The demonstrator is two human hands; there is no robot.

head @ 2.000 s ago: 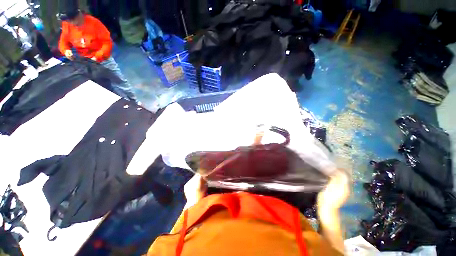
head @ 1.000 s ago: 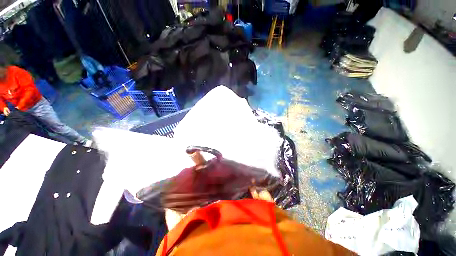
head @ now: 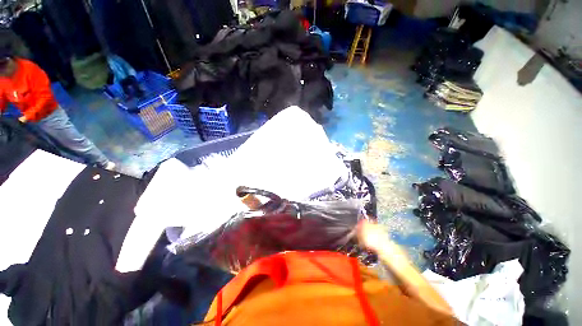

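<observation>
A dark garment in a clear poly garment bag (head: 287, 230) lies right in front of my chest; the film looks shiny and wrinkled, the cloth reddish. A black hanger hook (head: 250, 191) stands above its collar, beside the tan end of a post (head: 253, 202). My right hand (head: 371, 234) is blurred, closed on the right edge of the clear bag. My left hand does not show. The stack of poly bags (head: 255, 149) is draped over the dark blue basket (head: 223, 148).
A dark garment with light buttons (head: 83, 245) lies on the white-covered table (head: 32, 200). A person in red (head: 32, 92) stands at left. Blue crates (head: 201, 121) and a black garment heap (head: 268, 70) are beyond. Bagged garments (head: 488, 219) and a white sack (head: 482, 293) lie at right.
My right hand has moved right and outward along the bag. The clear film now spreads over the garment's top. My left hand, partly visible before, no longer shows. The view first turned right.
</observation>
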